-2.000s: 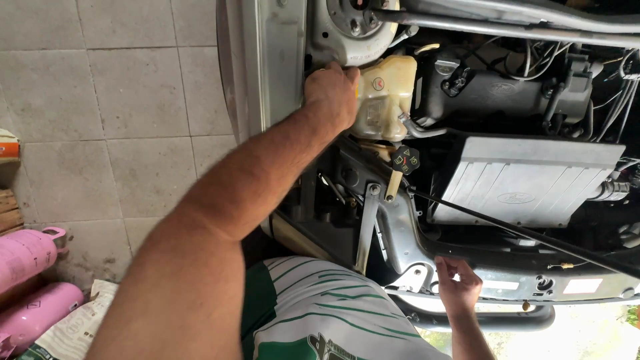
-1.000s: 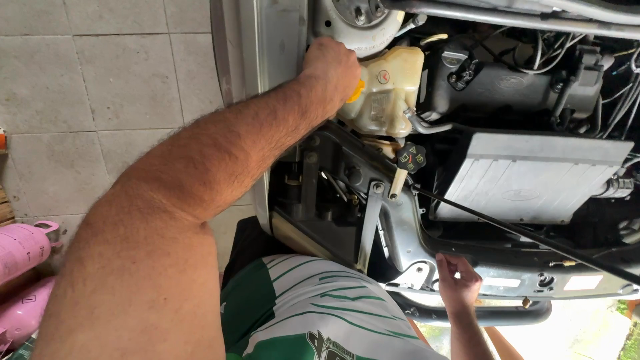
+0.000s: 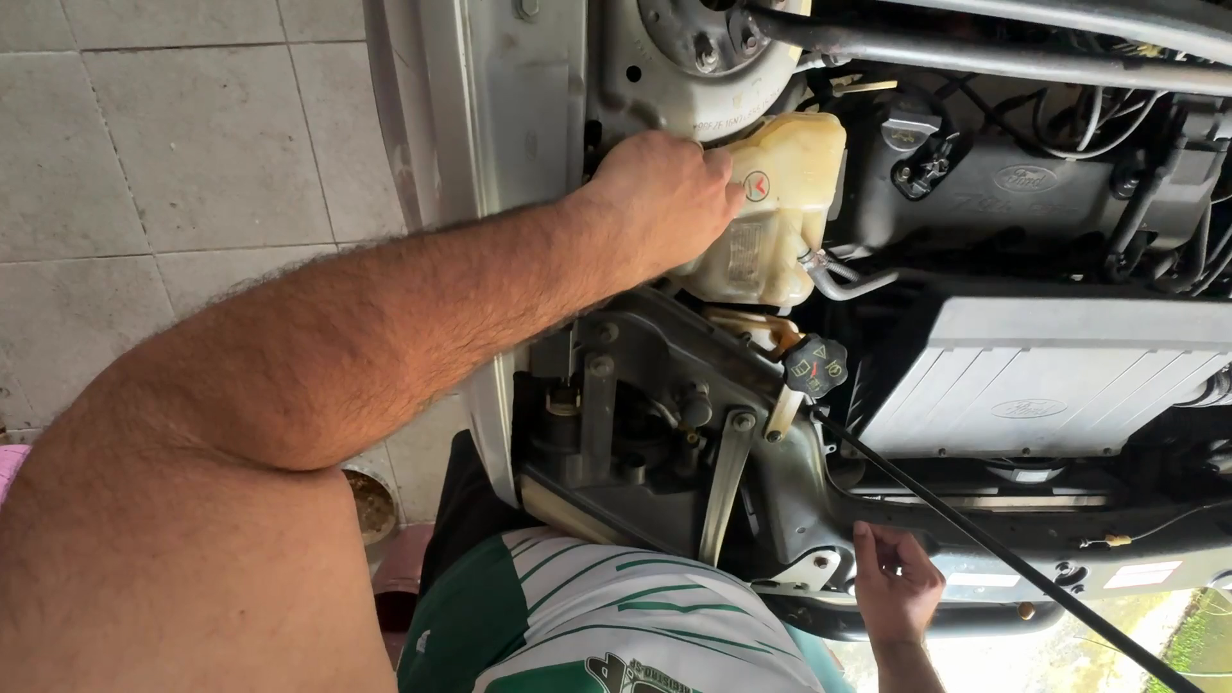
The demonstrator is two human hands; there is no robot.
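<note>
My left hand (image 3: 664,197) reaches in from the left and lies against the near-left edge of a yellowed plastic fluid reservoir (image 3: 794,164) in a car's engine bay. Its fingertips are partly hidden, so what it grips there cannot be seen. Below the reservoir sits a black lobed cap (image 3: 816,366) bearing symbols. My right hand (image 3: 897,577) is at the lower right by the front crossmember (image 3: 972,534), fingers curled and thumb raised; whether something small is between them is not clear. A thin black hood prop rod (image 3: 982,544) runs diagonally past it.
A strut tower (image 3: 712,58) is above the reservoir, with the grey fender edge (image 3: 529,115) to its left. The engine cover (image 3: 1020,183) and a ribbed grey Ford housing (image 3: 1049,375) lie to the right. A metal brace (image 3: 729,481) stands near my striped shirt. Floor tiles (image 3: 202,125) show left.
My left hand has shifted about the reservoir's left edge; a yellow part seen by its fingers one second ago is now hidden. My right hand has stayed about where it was.
</note>
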